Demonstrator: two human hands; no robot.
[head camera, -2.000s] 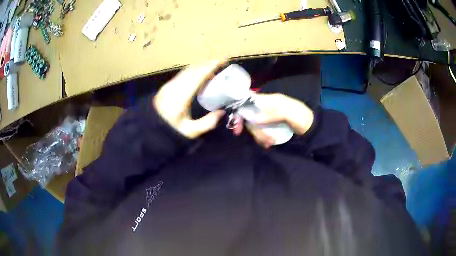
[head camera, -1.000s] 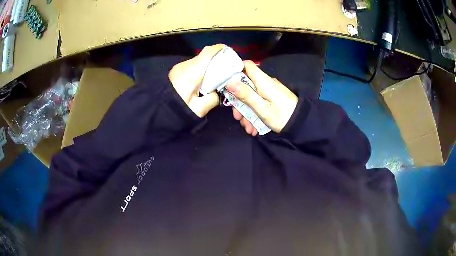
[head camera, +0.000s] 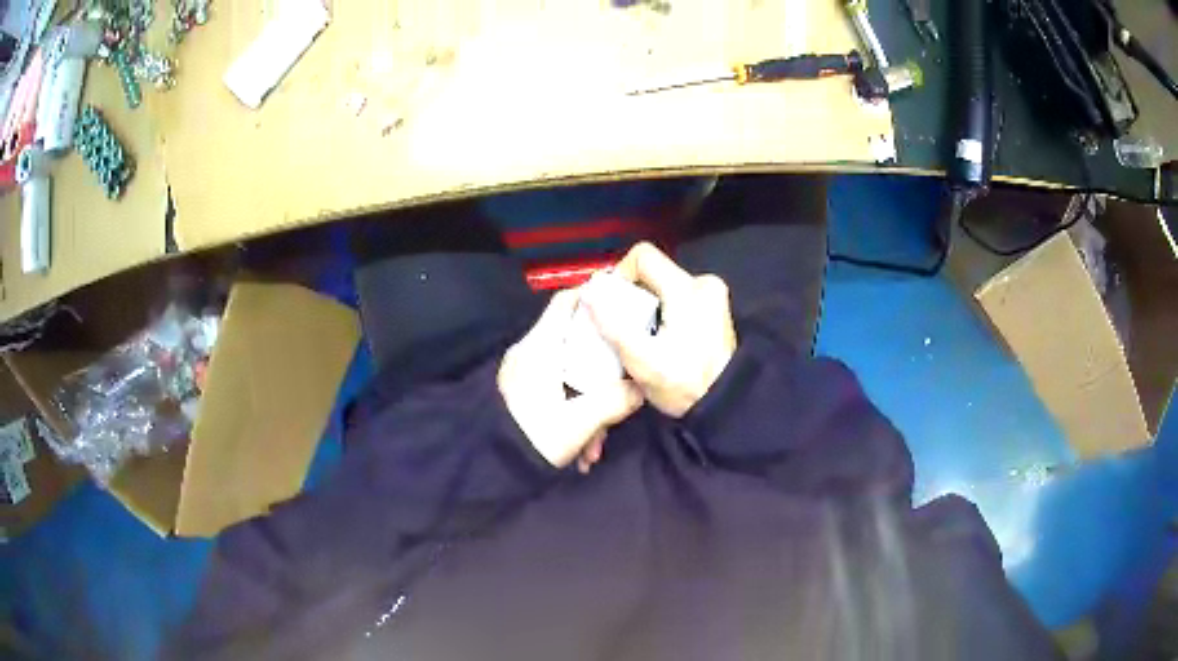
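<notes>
A white device housing (head camera: 597, 338) is held between my two hands over my lap, below the bench edge. My left hand (head camera: 553, 385) is wrapped round one side of it. My right hand (head camera: 673, 331) is closed on the other side, against my left hand. The fingers cover most of the housing, so its shape and any inner parts or wires are hidden.
The tan bench (head camera: 517, 97) curves across the top, with an orange-black screwdriver (head camera: 795, 67), a white cover (head camera: 277, 53) and a green board panel (head camera: 102, 152). Black cords lie at right. Open cardboard boxes (head camera: 269, 400) stand at both sides.
My hands have moved lower in the picture and closed more tightly together round the housing. Its handle, visible before, is now mostly covered. The view shows more of the bench than one second ago.
</notes>
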